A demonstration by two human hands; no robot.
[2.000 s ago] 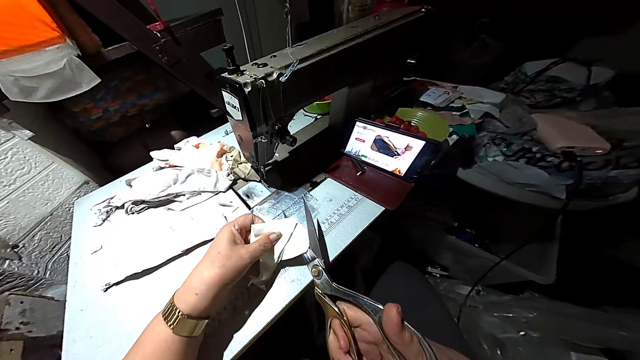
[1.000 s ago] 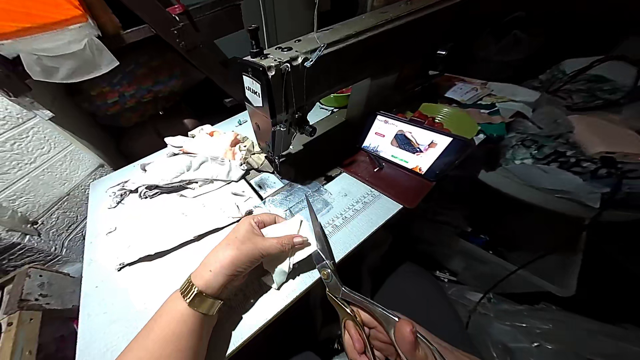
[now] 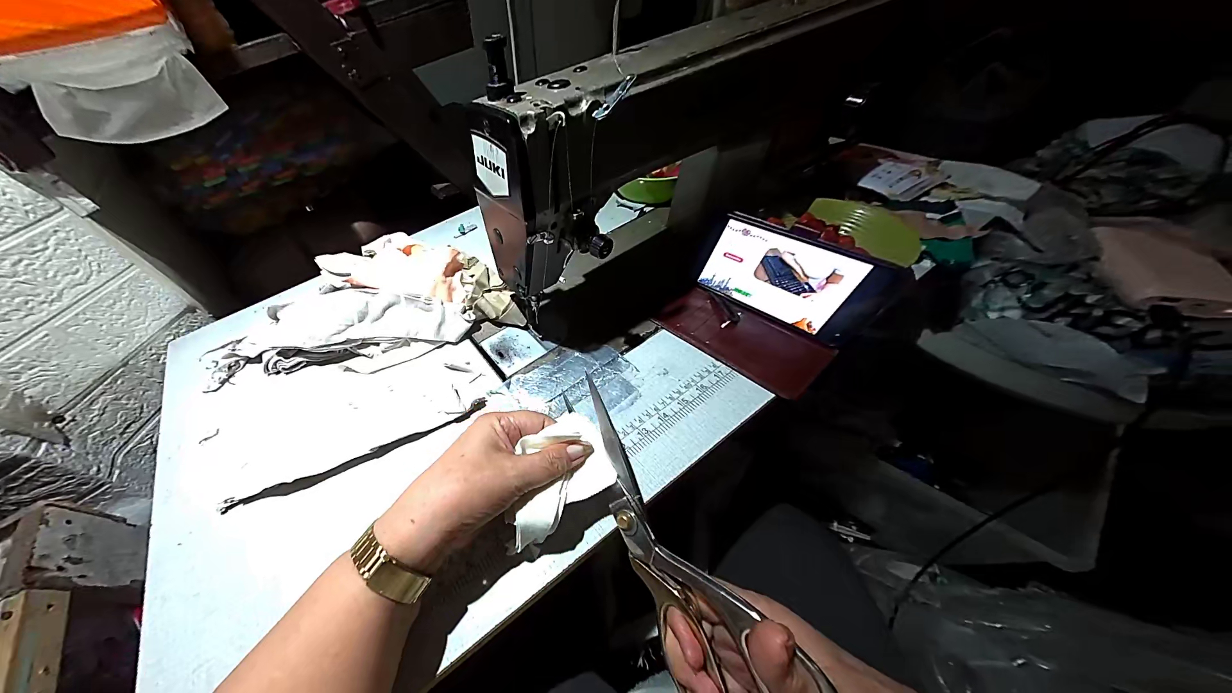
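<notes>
My left hand (image 3: 481,481), with a gold watch (image 3: 387,568) at its wrist, pinches a small piece of white fabric (image 3: 544,500) over the near edge of the table. Fabric shears (image 3: 630,520) are in my right hand (image 3: 751,645), fingers in the handle loops. Their blades point up and away, slightly apart, with the white piece at them; how far it lies between them is hard to tell. Behind both hands stands a Juki sewing machine (image 3: 510,212) with its metal plate (image 3: 577,380). White cloth (image 3: 366,322) lies crumpled left of the needle area.
A phone (image 3: 780,279) with a lit screen leans in a dark red case (image 3: 751,337) on the table's right. Behind it sits a green bowl (image 3: 871,231). Piled fabrics (image 3: 1049,289) fill the right side. A wooden box (image 3: 67,549) stands at lower left, and a printed ruler (image 3: 683,399) marks the tabletop.
The shear blades stand closer together than two seconds ago. My left hand keeps its hold on the white piece. The view has shifted somewhat.
</notes>
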